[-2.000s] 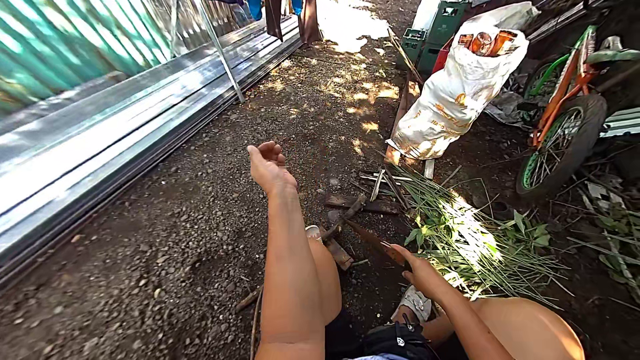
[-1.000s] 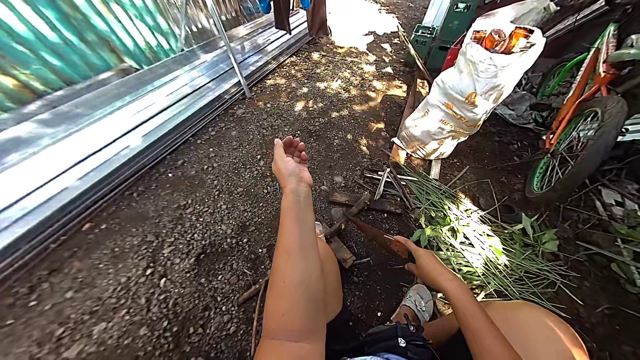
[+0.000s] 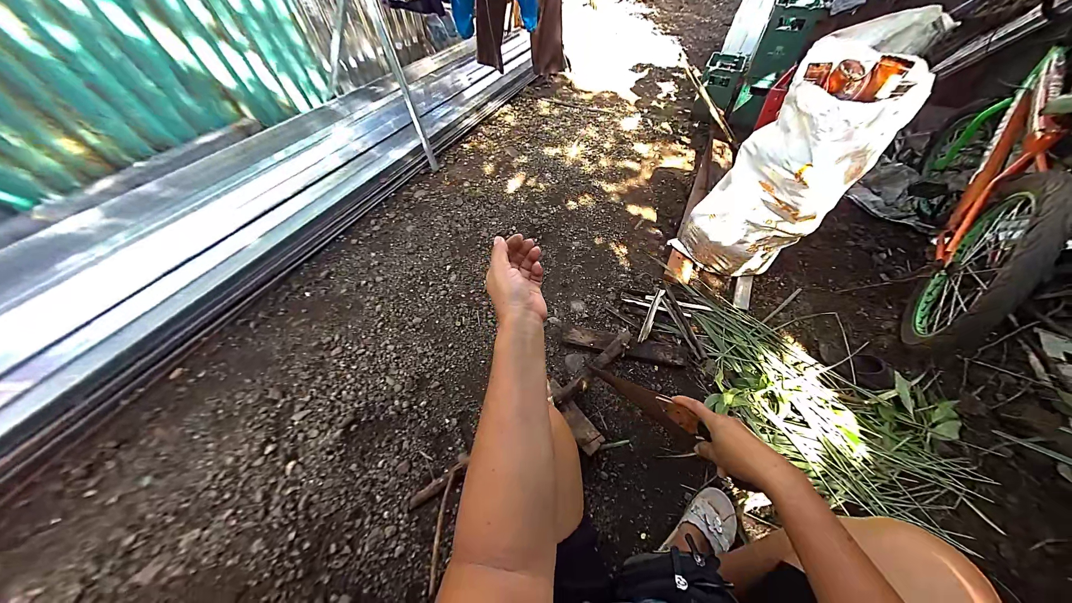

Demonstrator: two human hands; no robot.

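Note:
My left hand (image 3: 517,280) is raised in front of me over the gravel, palm up with fingers loosely curled, holding nothing. Low at the right, my right hand (image 3: 730,444) grips a wide rusty blade (image 3: 649,402) by its handle; it looks like a machete or bolo. The blade's far end points up and left, at a short dark stick (image 3: 596,366); whether they touch I cannot tell. Under that stick lie a dark wood piece (image 3: 628,345) and a short block (image 3: 580,427). Thin split sticks (image 3: 662,314) lie just beyond.
Cut green stalks and leaves (image 3: 804,410) lie at my right. Behind them a white sack (image 3: 779,167) of brown bottles leans by green crates (image 3: 770,50). A bicycle (image 3: 988,243) stands far right. Long metal sheets (image 3: 251,201) run along the left by a corrugated wall (image 3: 159,75).
My left hand was lower and further left two seconds ago and has since risen, its fingers now turned upward. My right hand still holds the blade in about the same place.

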